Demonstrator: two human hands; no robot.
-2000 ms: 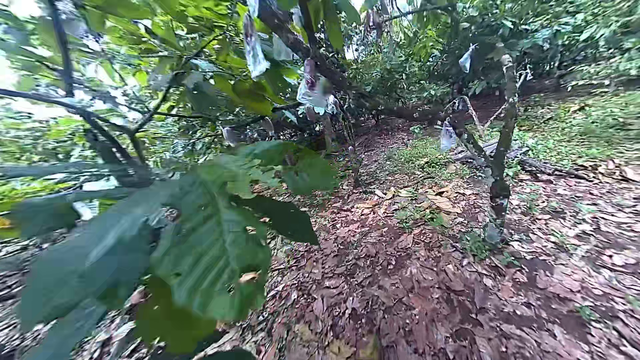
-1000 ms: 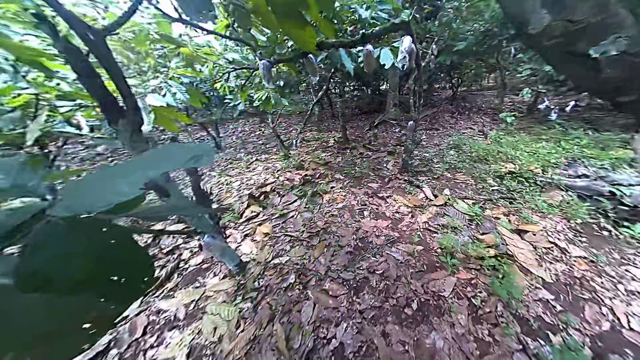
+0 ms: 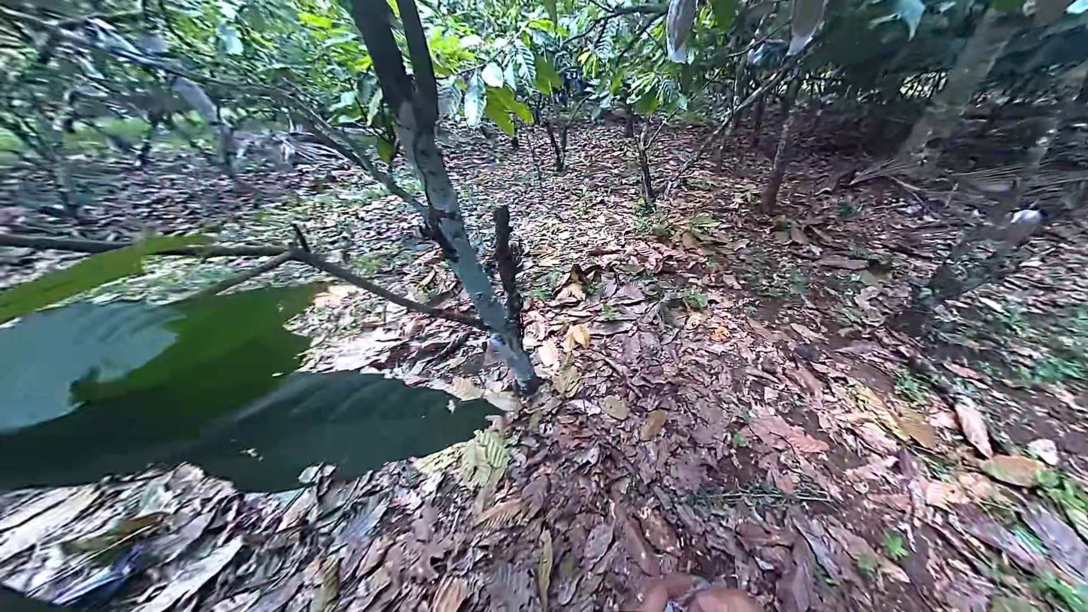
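Note:
At the bottom edge, right of centre, a small part of a hand shows, seemingly my right hand (image 3: 699, 597). Its fingers are bent, and a bit of something pale shows between them; its grip cannot be made out. My left hand is out of view. Large green leaves (image 3: 255, 399) reach in close from the left. Beyond them a slender tree trunk (image 3: 459, 229) with pale patches leans up to the left. Pale wrapped pods (image 3: 680, 30) hang at the top edge.
Dry fallen leaves (image 3: 629, 476) cover the ground. A thin bare branch (image 3: 374, 289) runs left from the trunk at low height, beside a short dark stub (image 3: 507, 259). More thin trunks (image 3: 780, 153) stand farther back, and a blurred mossy stem (image 3: 952, 280) rises at the right.
The view has swung and moved on through the trees. The pale-patched trunk now stands nearer the centre, and part of a hand has come in at the bottom edge.

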